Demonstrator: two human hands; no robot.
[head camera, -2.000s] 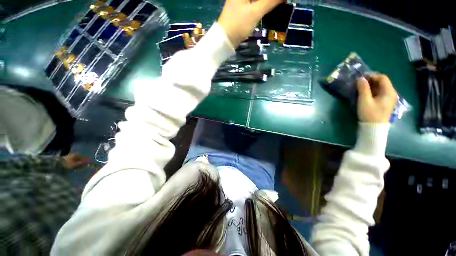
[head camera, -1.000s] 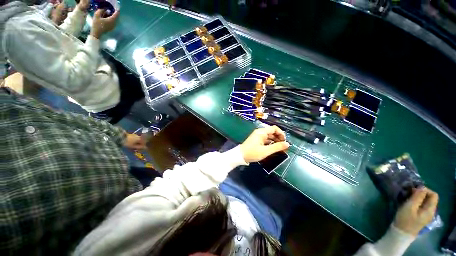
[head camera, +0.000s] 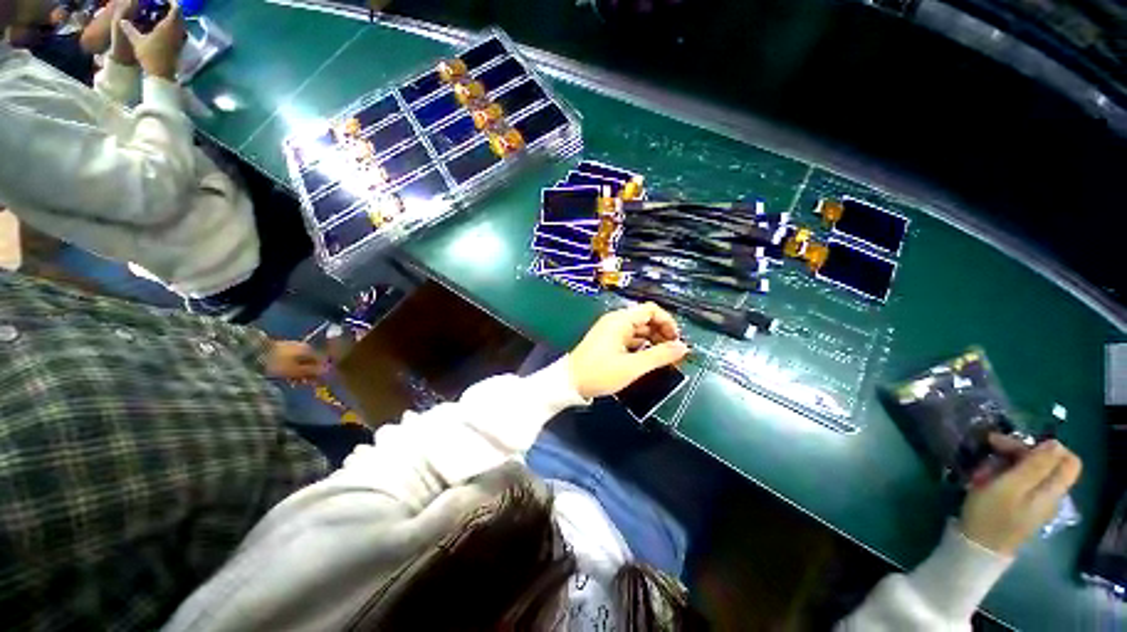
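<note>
My left hand (head camera: 628, 354) pinches a display module (head camera: 655, 393) at the bench's near edge. Its dark screen hangs below the fingers, and its tail is mostly hidden. My right hand (head camera: 1020, 491) is at the open side of the shiny bag of cables (head camera: 945, 407). A thin dark strip with a small pale end sticks out by its fingers, seemingly a flex cable (head camera: 1054, 424). A fanned pile of cabled display modules (head camera: 577, 206) lies ahead, screens left and black cables right. Two display modules with amber tails (head camera: 855, 269) lie on a clear blister tray (head camera: 853, 424).
A full blister tray (head camera: 420, 130) of screens stands at the left on the green bench (head camera: 482, 247). One person in a plaid sleeve (head camera: 136, 420) is close at my left, another in a pale sleeve (head camera: 148, 161) is beyond. Dark bundles are cut off at the right edge.
The view has swung left. My left hand has come back from the far modules to the near edge with one module. A pale-ended strip now shows by my right hand at the bag.
</note>
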